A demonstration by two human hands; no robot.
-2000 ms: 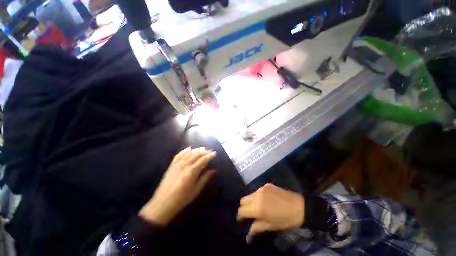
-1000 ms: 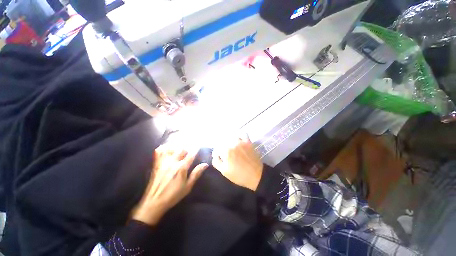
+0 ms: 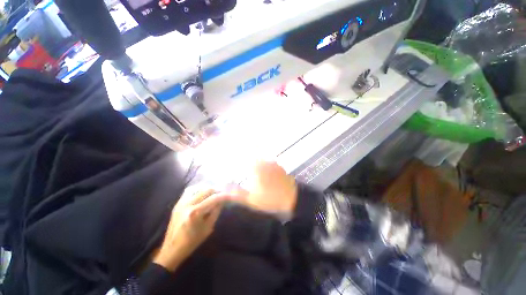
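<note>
The black fabric (image 3: 86, 190) fills the left side and drapes toward my lap. The white sewing machine (image 3: 230, 63) with a blue stripe and "JACK" lettering stands over its right edge. The presser foot area (image 3: 193, 147) is lost in glare. My left hand (image 3: 193, 222) lies on the fabric in front of the needle area, its fingertips bent at the fabric edge. My right hand (image 3: 271, 187) is blurred and partly washed out beside it, at the fabric's right edge on the bright bed. Its fingers reach toward my left fingertips; what they pinch is hidden by glare.
A dark tool with a yellow-green end (image 3: 329, 102) lies on the machine bed. A ruler scale (image 3: 346, 147) runs along the table's front edge. A green basket (image 3: 461, 129) with clear plastic stands at the right. A black device (image 3: 179, 11) sits above the machine head.
Since two seconds ago, my right hand has moved up and left from the lap side to the bed, beside my left hand. Over the last second, its fingers came closer to my left fingertips.
</note>
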